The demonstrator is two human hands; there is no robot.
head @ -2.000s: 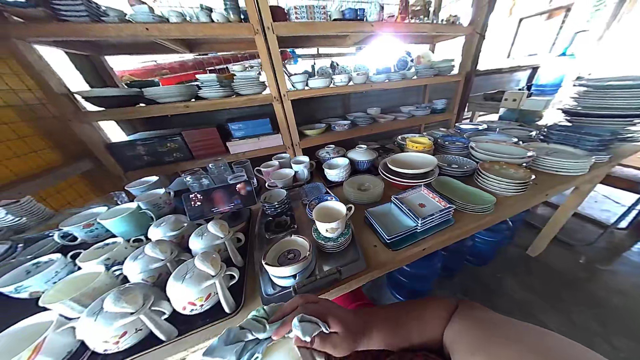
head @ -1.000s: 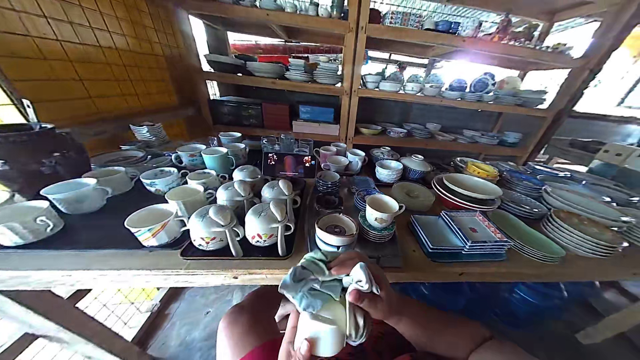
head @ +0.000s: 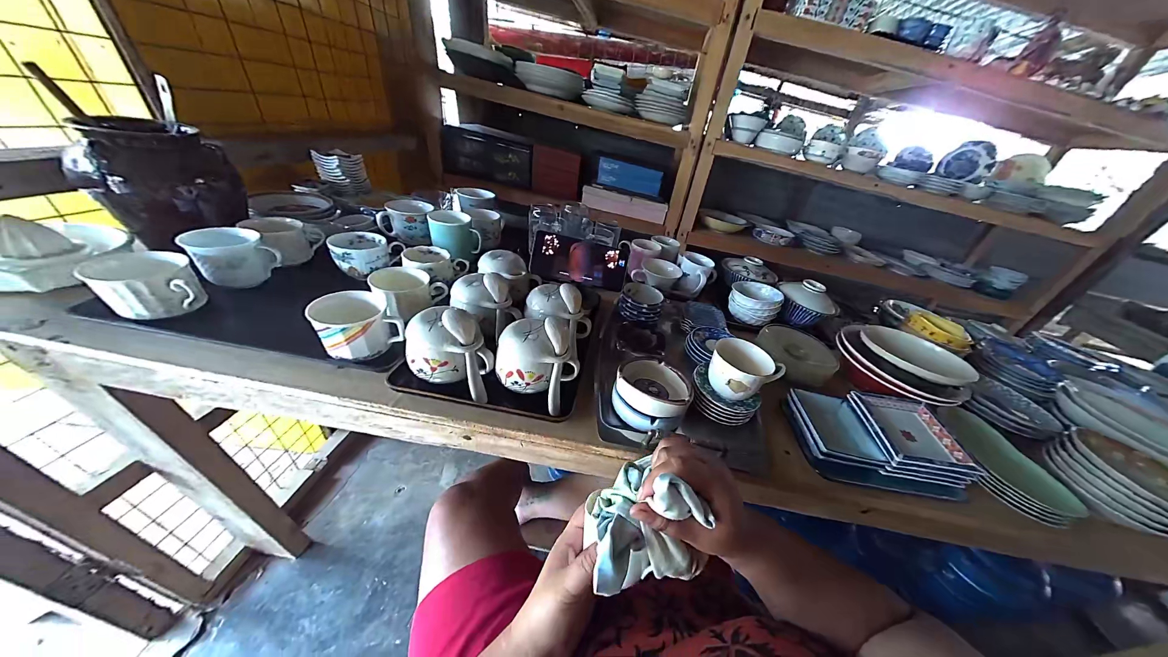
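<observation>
Low in the view, just off the table's front edge, my left hand (head: 568, 568) grips a pale cup or bowl (head: 591, 522), mostly hidden by a light green and white cloth (head: 634, 538). My right hand (head: 698, 500) is closed on the bunched cloth and presses it into the vessel. Just beyond my hands, stacked bowls (head: 651, 388) stand on a dark tray, and a white cup (head: 741, 367) sits beside them on a pile of small saucers (head: 725, 401). Left of these, lidded floral cups with spoons (head: 537, 356) stand on a black tray (head: 557, 406).
Several cups (head: 351, 324) fill the table's left side near a dark glazed jar (head: 155, 182). Square dishes (head: 912, 429) and green oval plates (head: 1013, 470) are stacked at right. Wooden shelves (head: 912, 196) of crockery rise behind. The table's wooden edge (head: 456, 433) runs before my knees.
The view has swung left. The pale vessel under the cloth, plain one second ago, is now mostly covered. My right hand stays on the cloth throughout.
</observation>
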